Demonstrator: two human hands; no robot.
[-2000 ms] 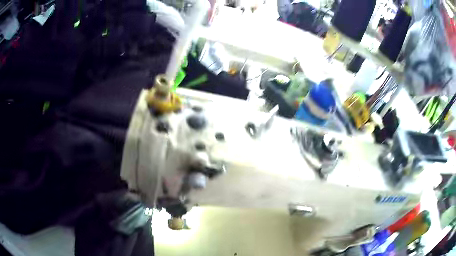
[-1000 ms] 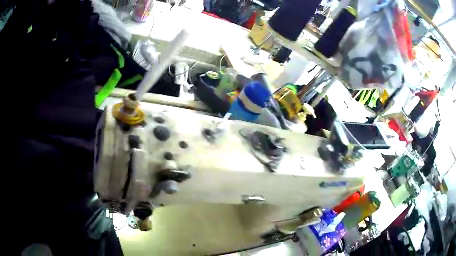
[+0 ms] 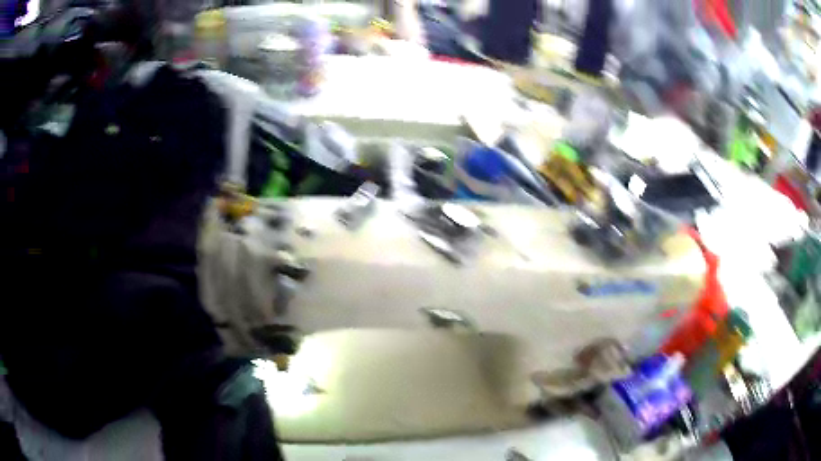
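The frame is blurred. A large dark garment (image 3: 108, 243) fills the left side and lies against the left end of the off-white sewing machine head (image 3: 387, 270). A small greyish-green patch (image 3: 239, 385) shows at the garment's lower right edge; I cannot tell what it is. Bright green trim (image 3: 275, 171) shows on dark cloth behind the machine head. The cream machine bed (image 3: 396, 387) is lit under the arm, brightest near the needle area at its left. Neither my left hand nor my right hand can be made out.
Behind the machine arm stands a blue-capped container (image 3: 484, 167) beside a yellow and green item (image 3: 569, 173). A blue-purple tissue box (image 3: 655, 392) and a red plastic bag (image 3: 702, 302) are at the machine's right end. Dark thread cones (image 3: 510, 31) stand at the back.
The view has swung and tilted, so the machine looks more level and more of the background shows. The garment remains at the machine's left end.
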